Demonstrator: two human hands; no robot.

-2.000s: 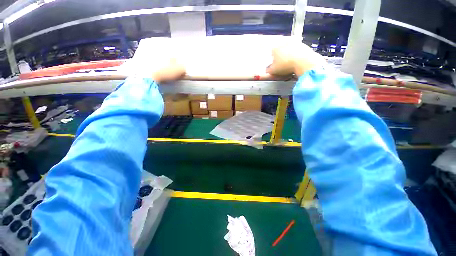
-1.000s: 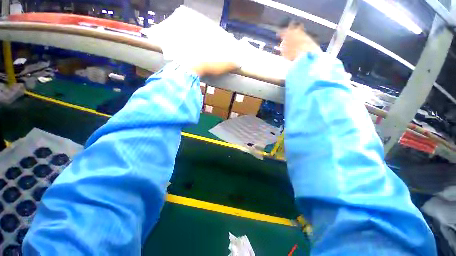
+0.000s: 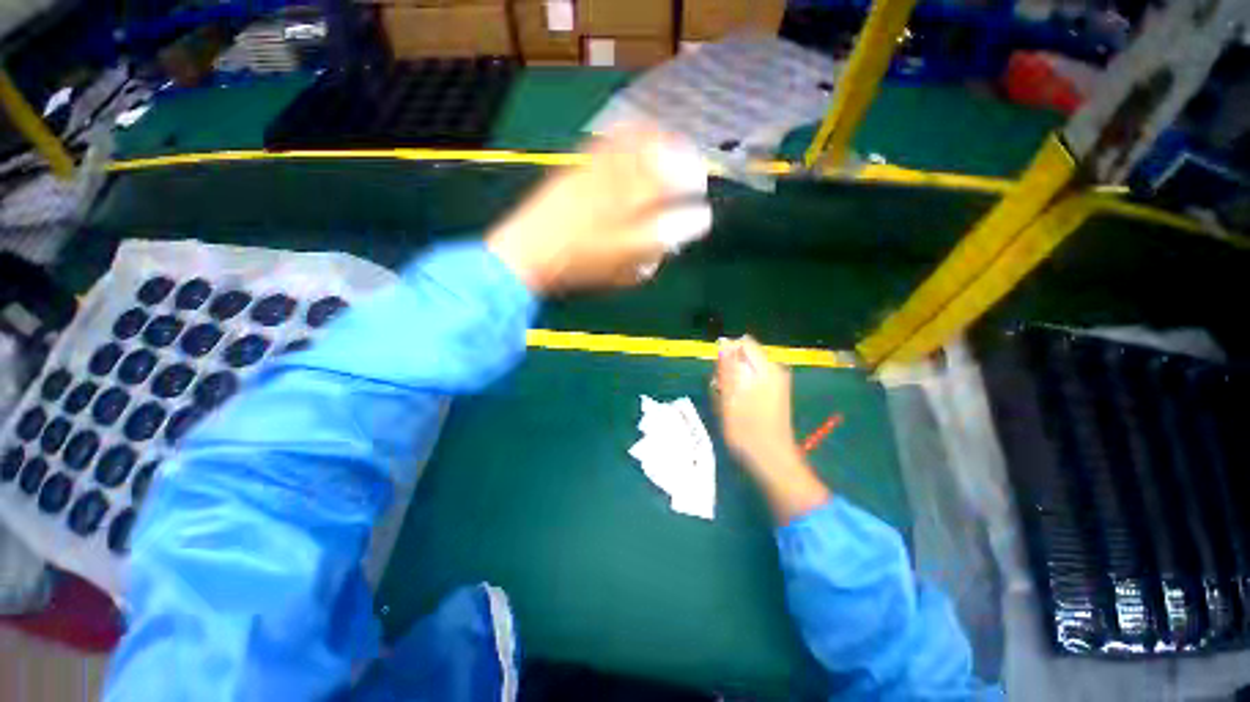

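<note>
My left hand is raised over the dark green belt, blurred; white material covers or lies at its fingertips, and I cannot tell whether it is finger coverings or a wipe. My right hand is over the green mat with its fingers bent together; I cannot tell if it holds something small. A crumpled white wipe lies on the mat between my arms. An orange-red stick lies just right of my right hand. At left, a white dimpled liner holds rows of black round parts, partly hidden by my left sleeve.
Glossy black ribbed trays lie at right on clear film. A yellow post stands at the belt's near edge. Beyond the belt are a greyish dimpled sheet, black trays and cardboard boxes.
The view has tilted down from the overhead shelf to the mat. Both hands have left the white sheet on the shelf and come down, the left over the belt, the right over the mat.
</note>
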